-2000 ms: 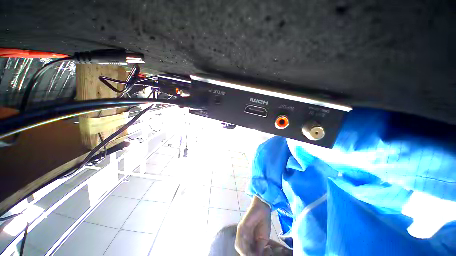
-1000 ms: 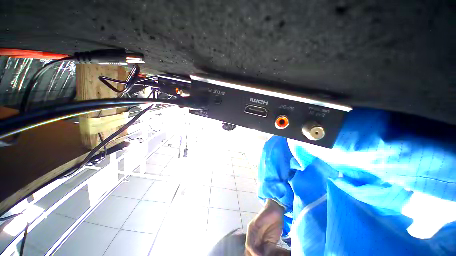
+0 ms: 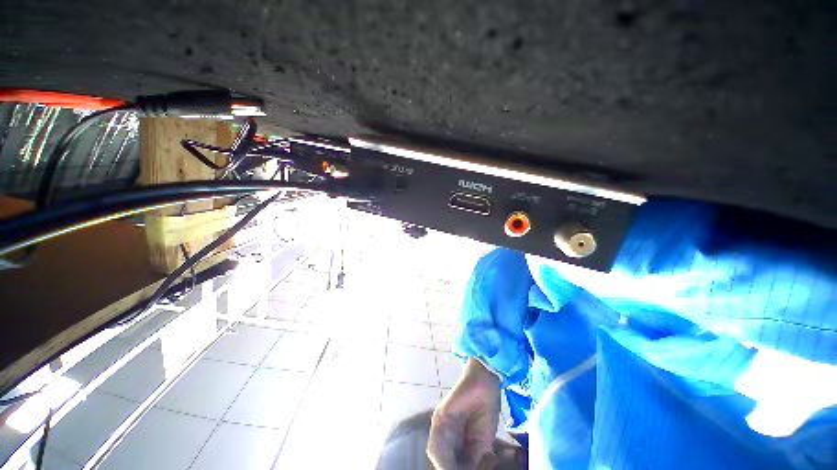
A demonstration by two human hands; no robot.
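Note:
Neither of my hands can be made out as mine. A black set-top box [image 3: 431, 188] lies against the dark mat [image 3: 514, 83], which fills the top; the printing looks upside down. Its port side shows an HDMI port [image 3: 471, 204], an orange-ringed jack [image 3: 518, 224] and a metal coaxial jack [image 3: 576, 241], with nothing plugged into these three. A thick black cable [image 3: 156, 196] runs from the left edge to the box's left end. A thin black lead with a plug [image 3: 197, 103] lies by the mat at upper left.
A person in blue clothing [image 3: 642, 367] is behind the box at right, with a bare hand [image 3: 466, 418] low down. Wooden blocks [image 3: 184, 165] stand at left. More ports and thin leads show beside the box. A tiled floor [image 3: 367, 386] is beyond, partly overexposed.
The person's bare hand and blue sleeve shift right, then back left. The box, cables and mat have not moved.

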